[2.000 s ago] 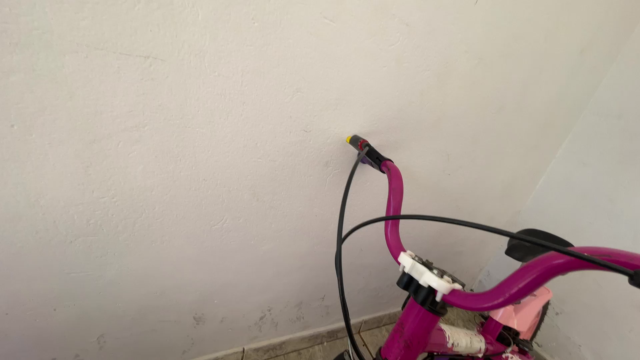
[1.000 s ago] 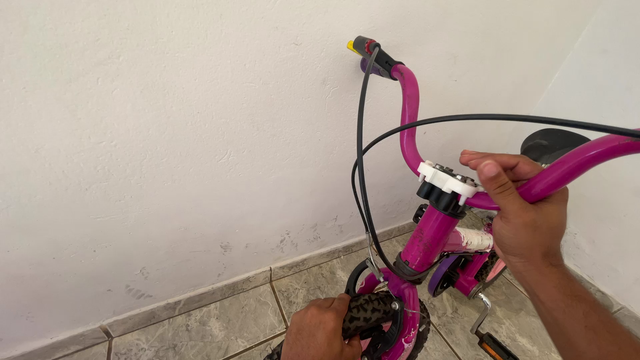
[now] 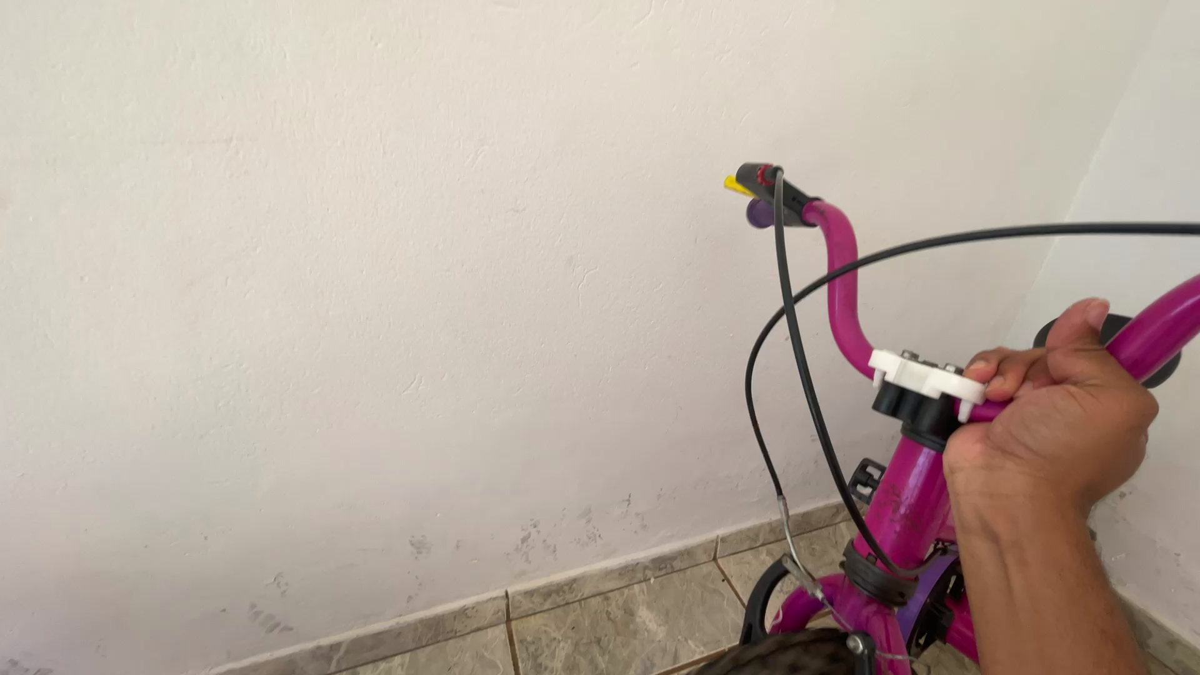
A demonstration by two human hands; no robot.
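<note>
My right hand [image 3: 1055,408] grips the magenta bicycle handlebar [image 3: 1158,328] just beside the white plastic stem clamp [image 3: 923,377]. Below the clamp runs the magenta head tube [image 3: 905,492]. At the far end of the bar are a black brake lever mount [image 3: 773,187] with a yellow tip and a purple grip end [image 3: 760,214]. Black brake cables [image 3: 797,347] loop down in front of the frame. The top of the front tyre [image 3: 783,653] shows at the bottom edge. My left hand is out of view.
A white wall [image 3: 422,309] stands behind the bicycle, meeting another wall at the right. Grey marbled tile [image 3: 637,614] covers the floor, with a tiled skirting [image 3: 600,579] along the wall. Part of a black saddle [image 3: 1162,370] shows behind my right hand.
Two seconds ago no hands were in view. One second ago my left hand was on the front tyre; now it is out of sight. My right hand stays at the handlebar, its fingers now closed round it.
</note>
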